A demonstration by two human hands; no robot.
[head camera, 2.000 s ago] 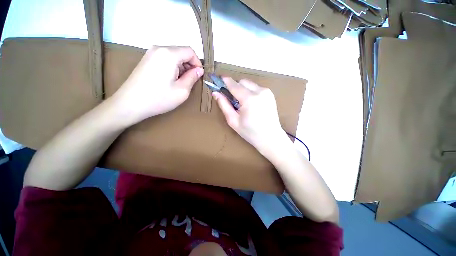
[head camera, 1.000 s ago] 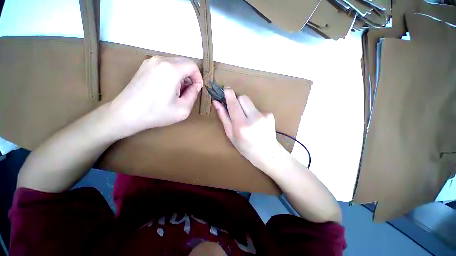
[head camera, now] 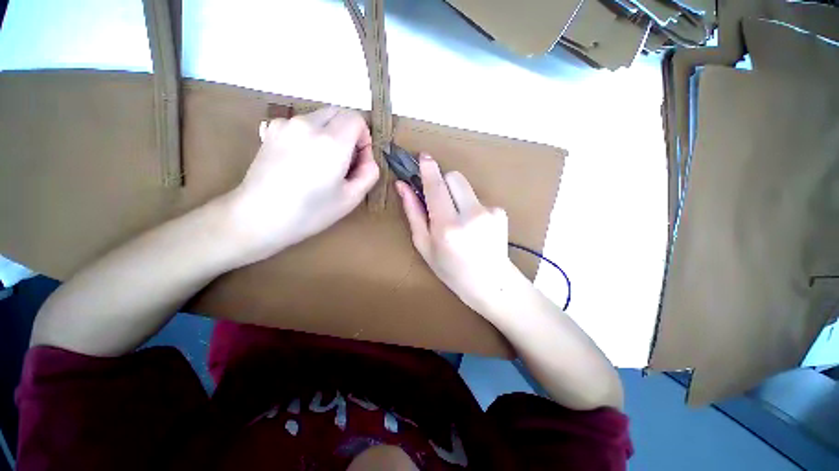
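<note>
A tan-brown bag panel [head camera: 304, 294] lies on the white table, its near edge towards my lap. A tan handle [head camera: 167, 110] is stitched down at the left, its other end [head camera: 380, 83] between my hands. My left hand [head camera: 308, 175] has thumb and fingertips pinched together beside the right handle end; a thread between them is too fine to make out. My right hand [head camera: 455, 221] holds dark thread snips [head camera: 405, 167], blades pointing at the handle end. A black cord [head camera: 552, 262] trails from my right hand. A short brown tab [head camera: 279, 111] shows behind my left hand.
The white table [head camera: 607, 239] shows between the panel and a pile of large tan panels [head camera: 754, 221] at the right. A stack of tan sheets [head camera: 534, 23] with uneven edges lies at the far side. A dark red garment covers my lap and arms.
My left hand has shifted slightly right and down, uncovering the brown tab. The snips have turned a little steeper, with their blades still by the handle end.
</note>
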